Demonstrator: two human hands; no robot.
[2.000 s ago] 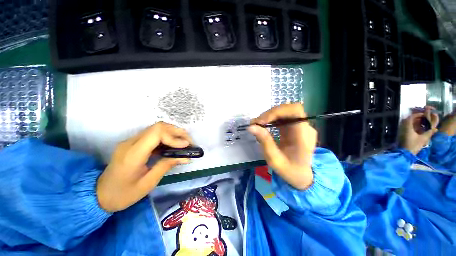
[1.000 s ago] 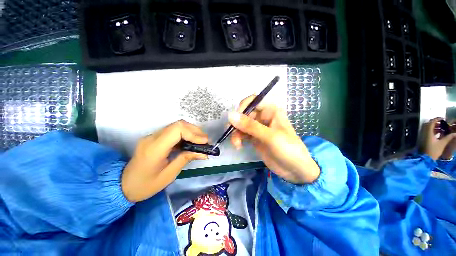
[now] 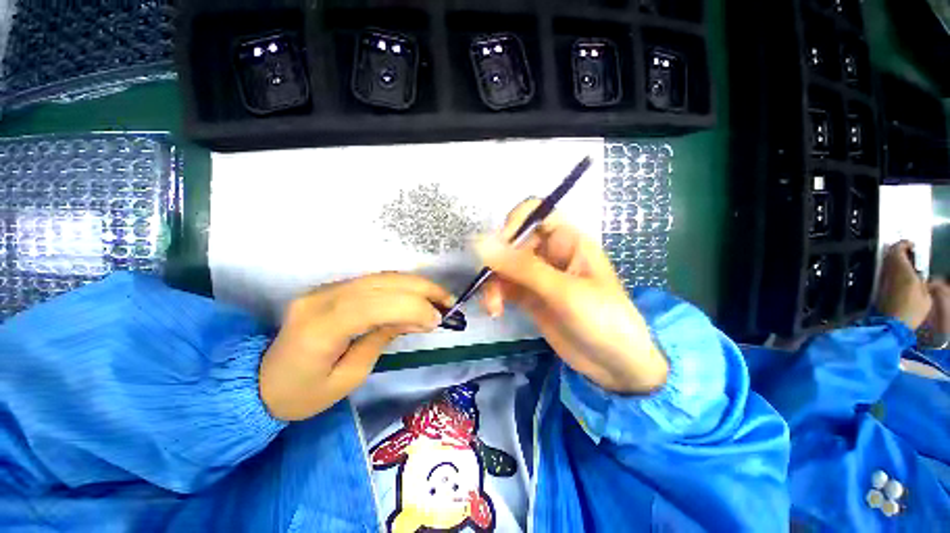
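My left hand (image 3: 349, 331) holds a small black housing (image 3: 453, 321) edge-on near the paper's front edge. Its fingers cover most of the housing, and only the right end shows. My right hand (image 3: 578, 297) holds dark tweezers (image 3: 560, 198) slanting down to the left. The tweezer tip meets the housing's visible end beside my left fingertips. Whether a part is in the tip is too small to tell. A heap of small metal parts (image 3: 425, 217) lies behind my hands on the white paper (image 3: 281, 198).
A black foam tray (image 3: 448, 127) with several black housings stands behind the paper. A clear dimpled tray (image 3: 638, 208) is at the paper's right edge, another (image 3: 89, 219) at the left. More black trays (image 3: 757, 167) stand at right. A person's hand (image 3: 902, 292) shows at the far right.
The tweezers have come from the small dark parts on the paper to the housing's right end. My left fingers have since moved right along the housing, covering more of it. The camera view has shifted.
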